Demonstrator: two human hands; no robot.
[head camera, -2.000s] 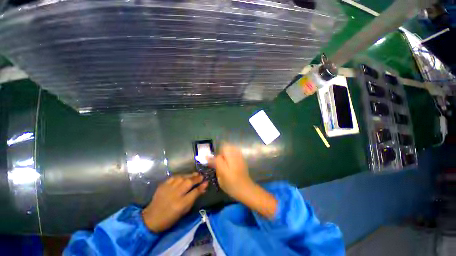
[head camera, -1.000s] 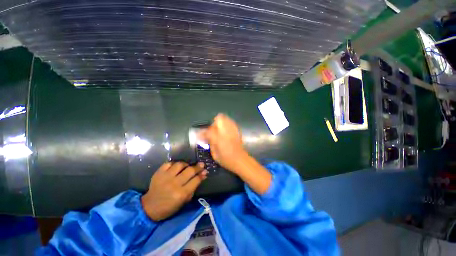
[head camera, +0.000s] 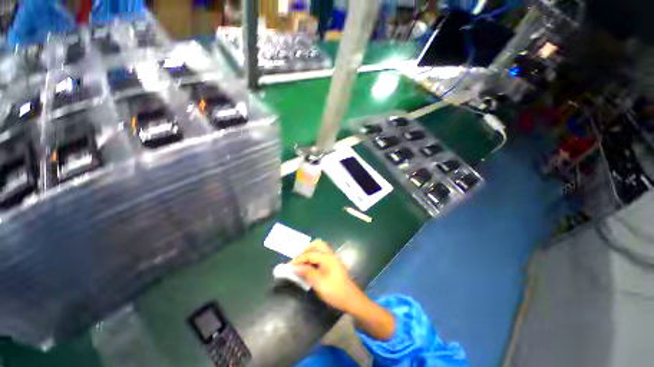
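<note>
A black keypad phone (head camera: 209, 322) lies on the green bench mat at the lower left, screen up, with no hand on it. My right hand (head camera: 326, 276) is to the right of the phone, its fingertips closed on a small white wiping cloth (head camera: 290, 274) at or just above the mat. A flat white card (head camera: 287, 240) lies just behind the cloth. My left hand is not in view.
A tall stack of clear trays (head camera: 143, 222) with phones on top fills the left. A labelled bottle (head camera: 307, 179) stands by a metal post (head camera: 346, 79). Beyond are a dark smartphone (head camera: 361, 176) on a white box, a small stick (head camera: 358, 214) and a phone tray (head camera: 419, 161).
The view has swung to the right. My right hand has left the phone and moved right beside the card with the white cloth. My left hand has gone out of the picture.
</note>
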